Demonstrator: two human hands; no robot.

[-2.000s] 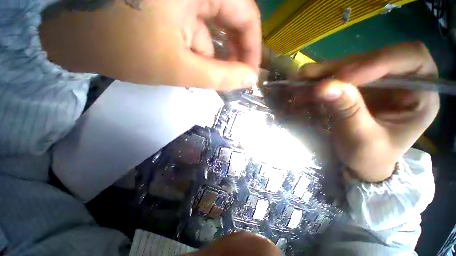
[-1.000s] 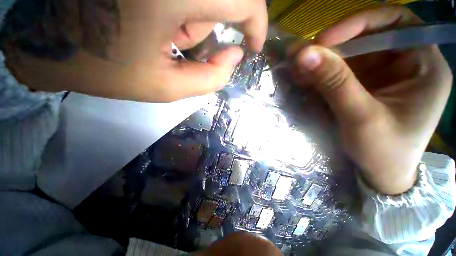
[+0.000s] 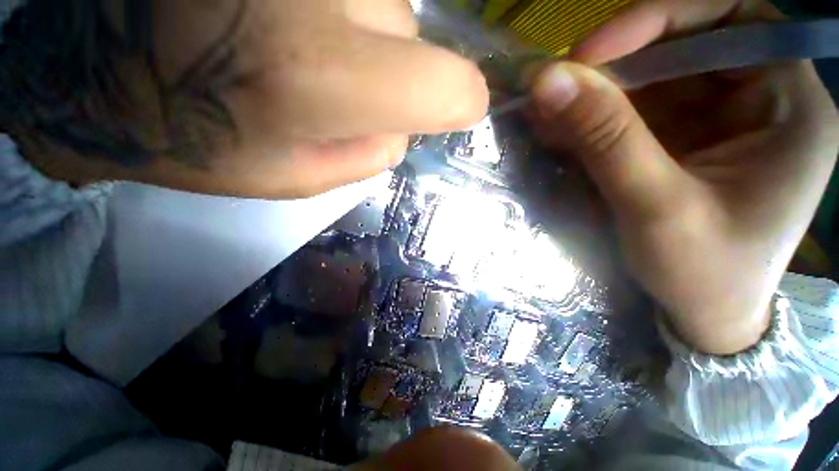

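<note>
My left hand (image 3: 276, 101), tattooed, is at the upper left with its fingers curled in. A white backing sheet (image 3: 202, 248) runs out from under it to the lower left; its gripped end is hidden by the hand. My right hand (image 3: 644, 166) pinches grey tweezers (image 3: 727, 53) between thumb and fingers. Their thin tip points left, close to my left fingertips. Below both hands lies a clear blister tray (image 3: 446, 354) with strong glare. Its pockets hold small circuit board modules (image 3: 515, 336) with silvery rectangles.
A ribbed yellow piece (image 3: 552, 28) is at the top, behind the hands. Striped smock sleeves show at both sides. A blurred skin-toned shape (image 3: 451, 451) and a bit of striped cloth (image 3: 276, 457) are at the bottom edge.
Both hands have moved up in the picture. My left hand has rolled over, and its back now hides the gap between thumb and fingers. The tweezers' broad side has turned into view.
</note>
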